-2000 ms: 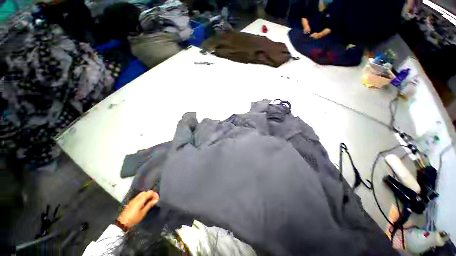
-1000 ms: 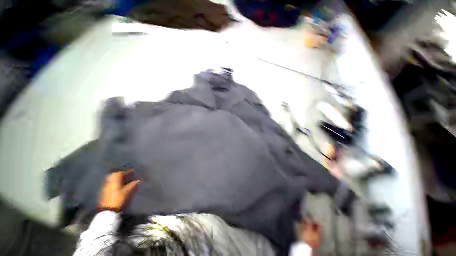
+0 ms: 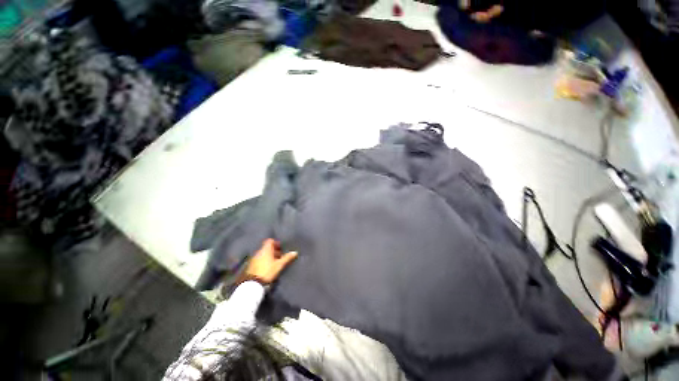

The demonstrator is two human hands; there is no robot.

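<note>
A dark grey hooded jacket (image 3: pixel 387 253) lies spread on the white table (image 3: pixel 223 134), its neck end away from me and a hanger hook (image 3: pixel 430 128) at the neck. Its left sleeve (image 3: pixel 223 222) sticks out on the left. My left hand (image 3: pixel 268 262) rests on the cloth at the jacket's left side, fingers bent, thumb apart; whether it pinches the cloth cannot be told. My right hand is not in view.
A loose black hanger (image 3: pixel 549 232) lies right of the jacket. Beyond it are a black pistol-shaped tool (image 3: pixel 622 265), a white object (image 3: pixel 619 231) and cables. A brown garment (image 3: pixel 376 43) lies at the far side, near a person's hands (image 3: pixel 485 13). Patterned cloth (image 3: pixel 89 126) is piled left.
The view swung right and then back left. My left hand has moved farther up the jacket's left side. My right hand, seen at lower right one second ago, is out of view.
</note>
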